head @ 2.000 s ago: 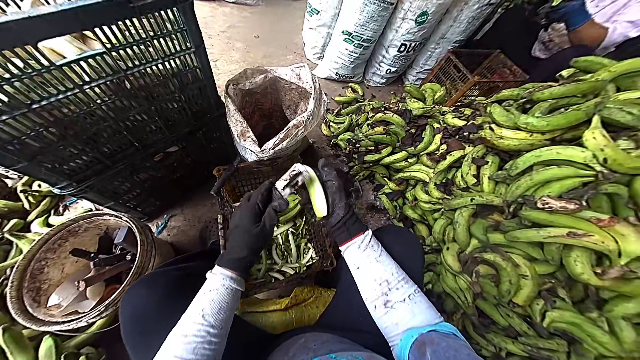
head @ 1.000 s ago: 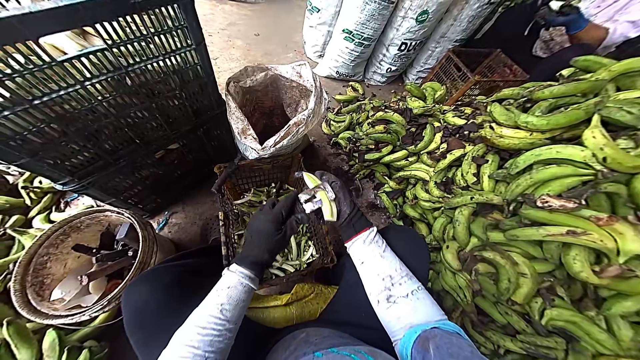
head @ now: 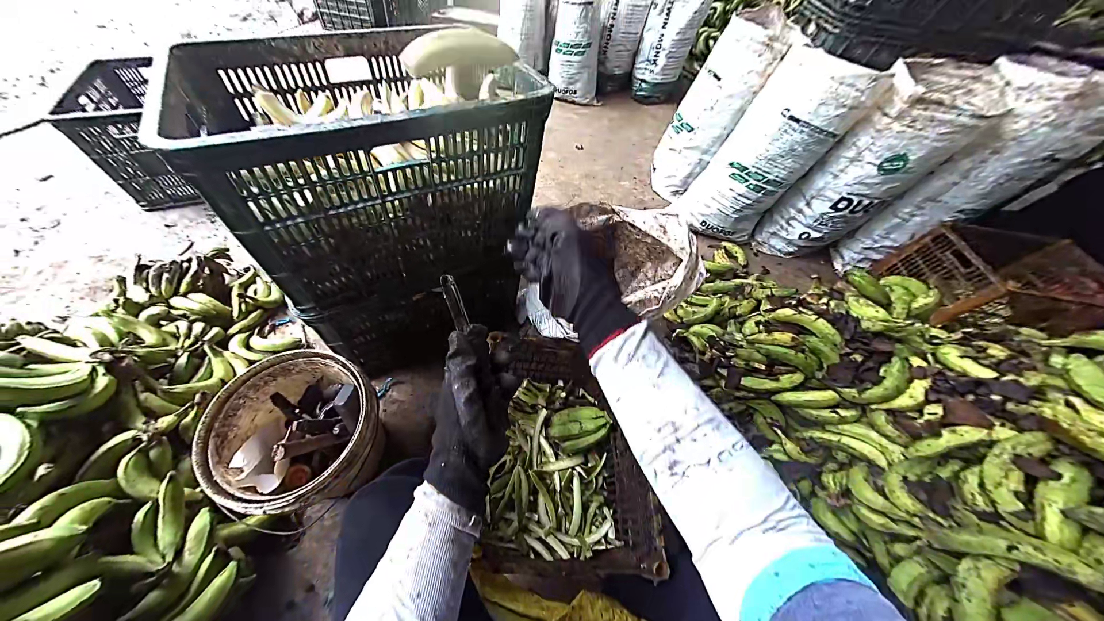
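My left hand [head: 470,414], in a black glove, grips a slim metal peeler [head: 454,304] pointing upward, beside the small crate. My right hand [head: 559,263], also gloved, is raised between the tall green crate [head: 362,194] and the open sack [head: 660,259]; its fingers are blurred and loosely spread, with nothing seen in them. A peeled plantain [head: 457,52] is above the tall crate's rim, with other peeled plantains [head: 345,103] inside. Between my legs, the small crate [head: 642,517] holds strips of green peel [head: 552,492] and green plantain pieces [head: 578,427].
Unpeeled green plantains lie in heaps at left [head: 164,526] and right [head: 862,431]. A round bucket [head: 366,431] with tools stands left of my left hand. Filled white sacks [head: 776,138] line the back. A brown crate [head: 940,267] sits behind the right heap.
My right hand has moved up and forward from above the small crate and let go of the plantain it held. The view has swung left and up, showing more of the tall crate.
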